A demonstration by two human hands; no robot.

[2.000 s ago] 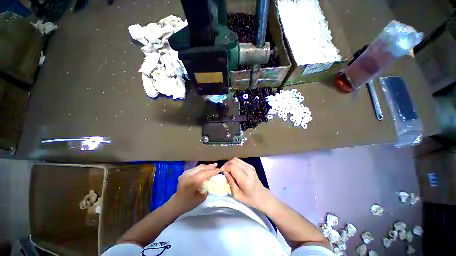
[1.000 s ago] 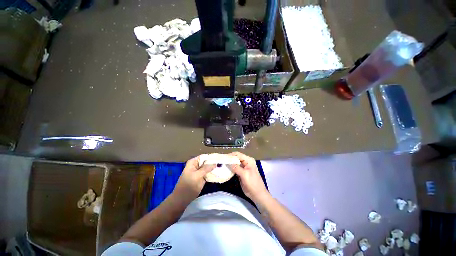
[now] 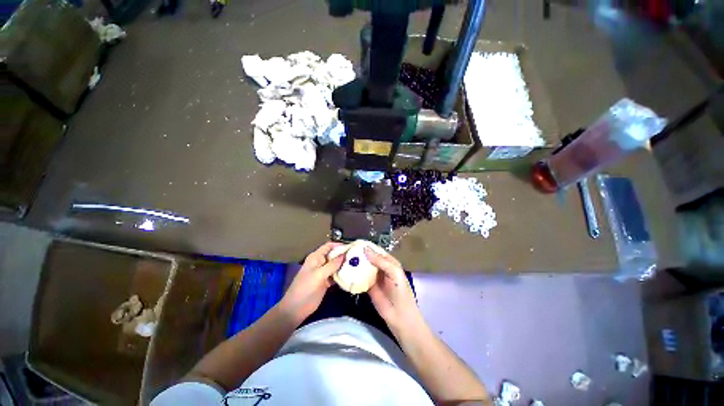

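My left hand (image 3: 314, 279) and my right hand (image 3: 389, 283) hold a small cream plush piece (image 3: 356, 277) between them, just in front of the table edge. A dark round eye or nose shows on its upper middle. The dark green hand press (image 3: 373, 127) stands upright beyond my hands. Its dark base plate (image 3: 361, 225) lies at the table edge, its near side close to my fingers. Dark pieces (image 3: 414, 198) and white washers (image 3: 464, 204) lie in loose piles right of the press.
A heap of white fabric pieces (image 3: 295, 107) lies left of the press. Boxes of dark bits (image 3: 421, 79) and white bits (image 3: 500, 99) stand behind. A pinkish bottle (image 3: 591, 155) and bagged dark rectangle (image 3: 625, 212) are right. An open carton (image 3: 87, 313) is at lower left.
The plush piece, first bunched low in my hands, is now rounded with its dark piece facing up. My hands have come up close to the press base. The camera view has shifted.
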